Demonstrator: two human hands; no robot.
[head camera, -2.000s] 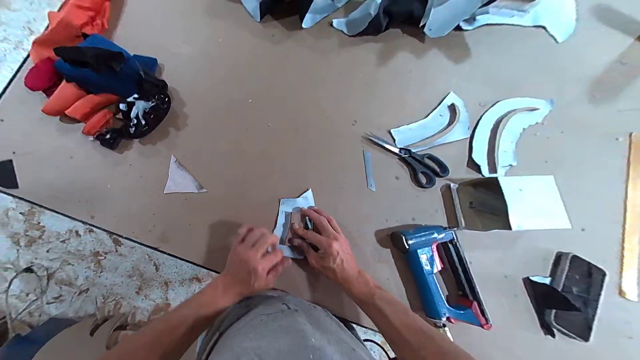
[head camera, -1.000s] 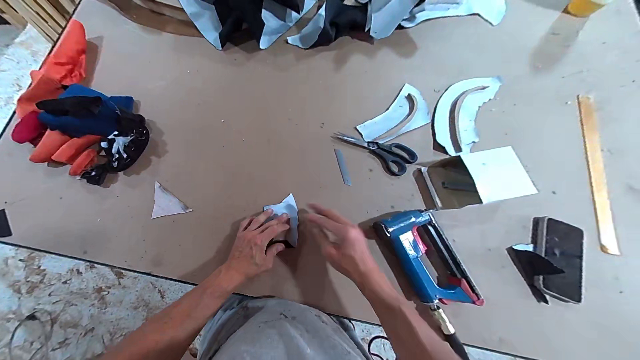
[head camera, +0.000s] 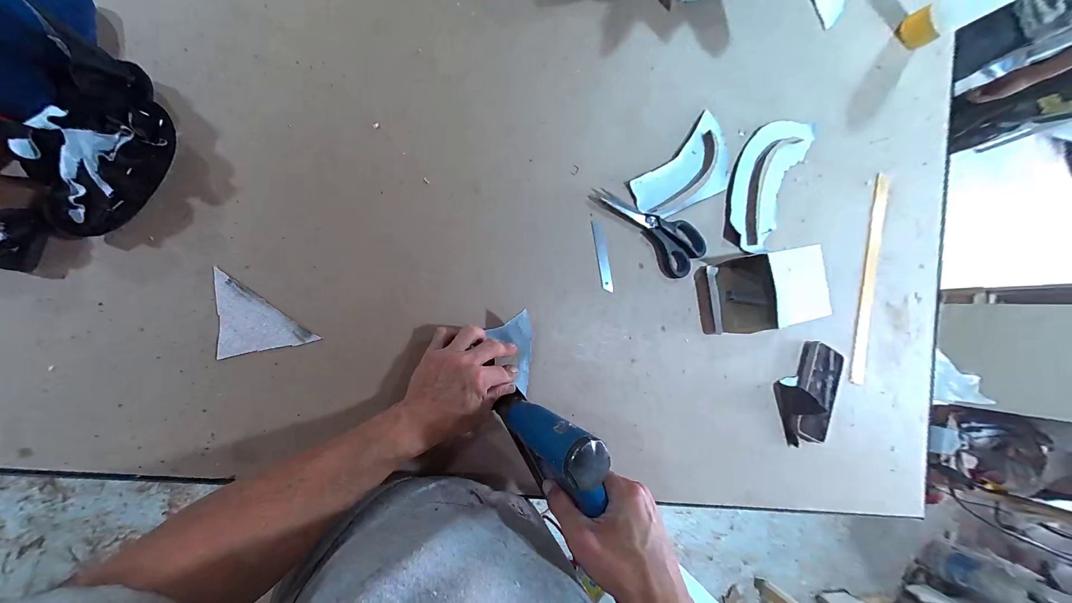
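My left hand presses on a light blue-grey fabric piece near the table's front edge, its fingers covering the lower left part. My right hand grips a blue pneumatic staple gun, whose nose meets the piece beside my left fingertips. Whether the nose touches the fabric is hidden. Black-handled scissors lie beyond, to the right, with a thin metal strip beside them. A triangular grey scrap rests to the left.
Two curved pale cut pieces lie past the scissors. An open small box, a wooden strip and a dark block with black material are at the right. Black, blue and white fabric is heaped at the upper left.
My right hand has taken hold of the staple gun, which lay on the table to the right, and brought it to the fabric piece. My left hand stays on the piece.
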